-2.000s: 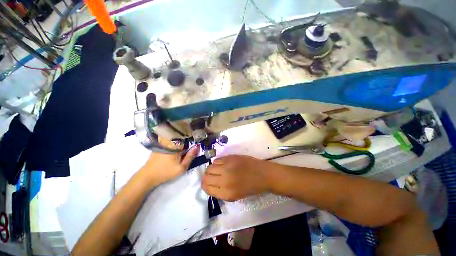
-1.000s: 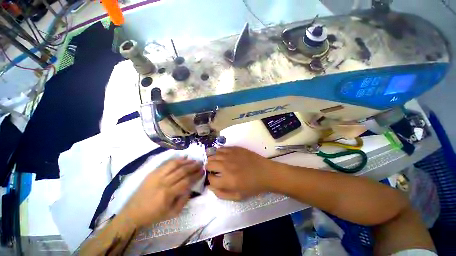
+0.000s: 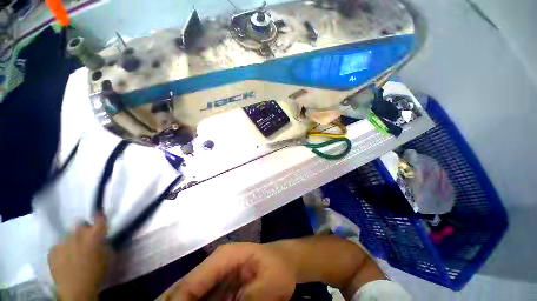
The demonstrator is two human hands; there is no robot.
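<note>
A white pocket bag (image 3: 132,182) with dark strips across it lies at the left end of the machine bed. Its right corner is near the presser foot area (image 3: 171,138), and no hand is at the needle. My left hand (image 3: 79,258), blurred, grips the near edge of the cloth by a dark strip, at lower left. My right hand (image 3: 241,276) is in front of the table's front edge at the bottom. Its fingers are curled and partly cut off by the frame, so I cannot tell whether it holds anything.
The JACK lockstitch machine (image 3: 229,79) spans the back. Scissors with green and yellow handles (image 3: 330,147) lie right of its bed, beside a small black panel (image 3: 267,117). A dark navy panel (image 3: 29,117) lies at left. A blue basket (image 3: 471,194) with a plastic bag is below right.
Both hands have left the needle area. My left hand has moved down and left with the white cloth, and my right hand down past the table edge. The view has swung right.
</note>
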